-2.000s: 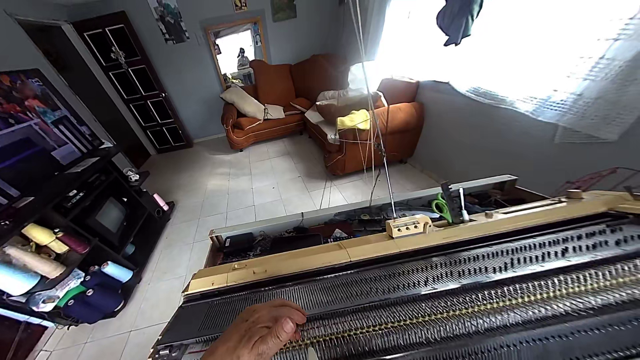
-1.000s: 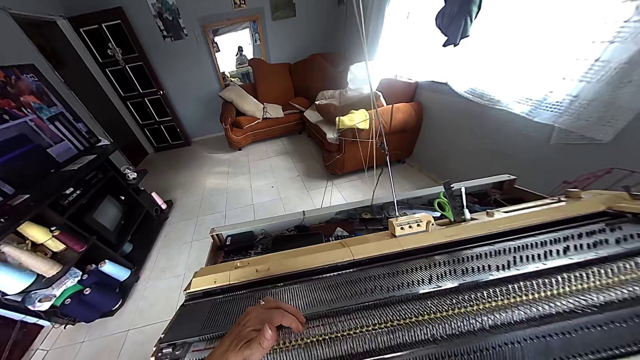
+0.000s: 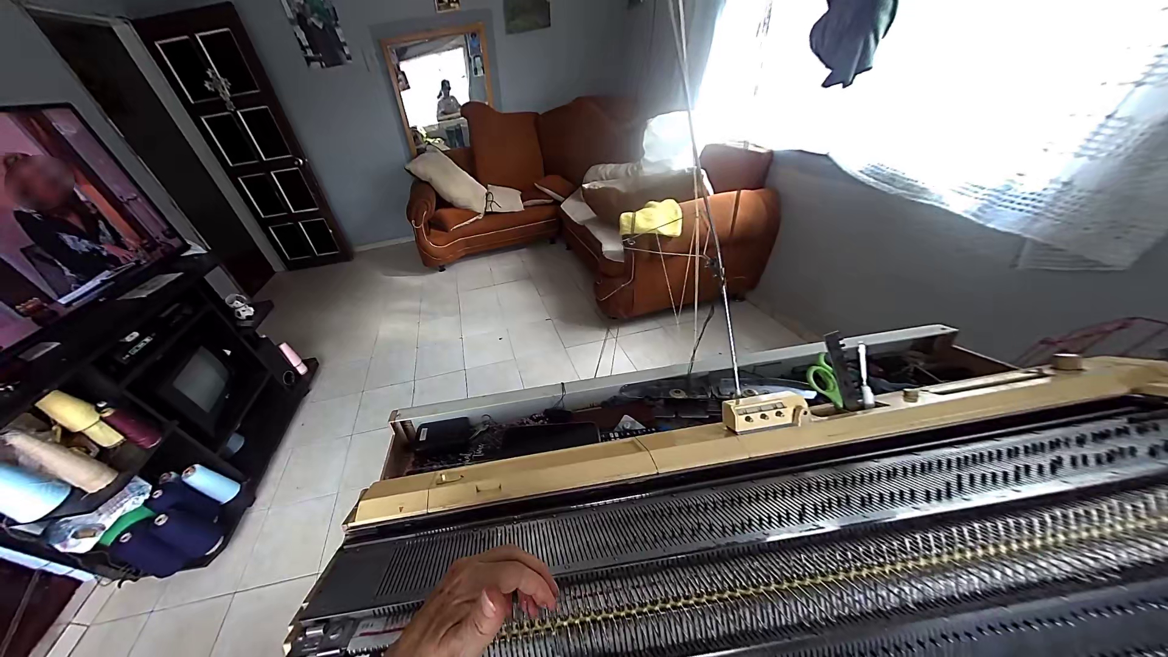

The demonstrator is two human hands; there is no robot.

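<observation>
My left hand point(image 3: 479, 602) is over the left part of a knitting machine's needle bed point(image 3: 639, 534), fingers curled, near the left end of the yellow yarn point(image 3: 721, 595) that runs along the row of needles. Whether the fingertips hold a needle or yarn cannot be told. My right hand is out of view. A yarn tension mast point(image 3: 728, 328) rises from a beige block point(image 3: 765, 412) on the machine's back rail, with strands of yarn hanging beside it.
Behind the rail, a long tray point(image 3: 511, 392) holds green-handled scissors point(image 3: 824, 380) and small tools. Yarn cones point(image 3: 169, 538) fill a black shelf unit point(image 3: 274, 411) at left, below a television point(image 3: 82, 219). Orange sofas point(image 3: 693, 246) stand beyond, near a curtained window.
My left hand stays over the left part of the needle bed; its fingers have shifted slightly. A pale object by the fingertips two seconds ago is no longer visible.
</observation>
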